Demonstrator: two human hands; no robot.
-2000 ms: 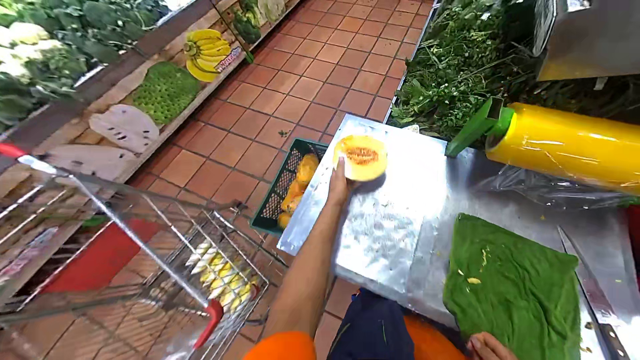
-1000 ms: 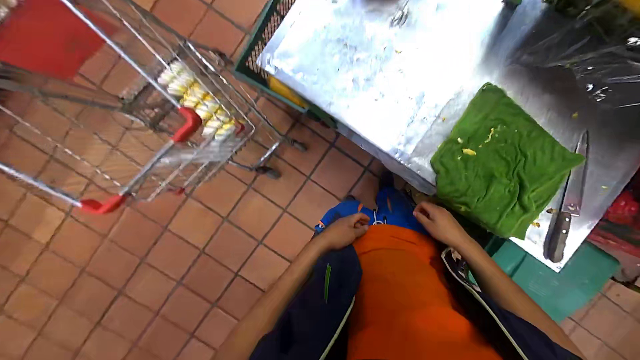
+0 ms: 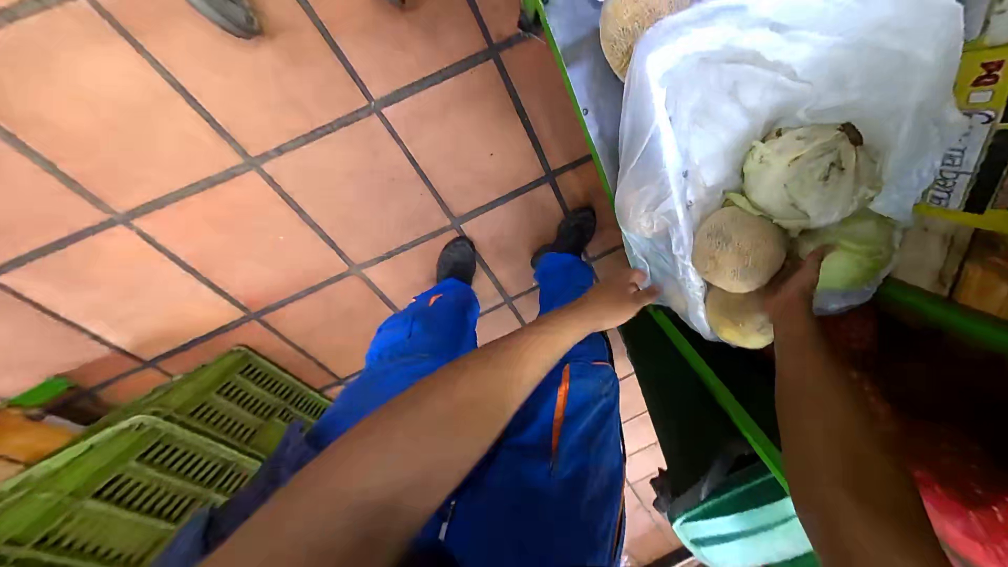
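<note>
A white plastic bag [image 3: 709, 94] lies spread at the upper right with a pale cabbage [image 3: 811, 175] on it. Below that cabbage are a netted cantaloupe melon [image 3: 739, 250], a yellowish melon [image 3: 740, 318] and a greener cabbage [image 3: 850, 248]. My right hand [image 3: 794, 282] reaches in between the melons and the greener cabbage and touches them; its fingertips are partly hidden, so a grip cannot be made out. My left hand [image 3: 618, 299] is at the bag's lower left edge, fingers bent, thumb near the plastic. Whether it pinches the bag is unclear.
Another netted melon [image 3: 636, 30] rests by the bag's top left. A green edge [image 3: 713, 390] borders the stand. Green plastic crates [image 3: 150, 465] stand at the lower left, and a teal and white container [image 3: 744, 524] at lower right. Tiled floor [image 3: 339, 189] lies left.
The view has moved from the metal table with the green cloth and knife to the bagged cabbages and melons. My hands, earlier at my waist, are now out at the bag and the produce.
</note>
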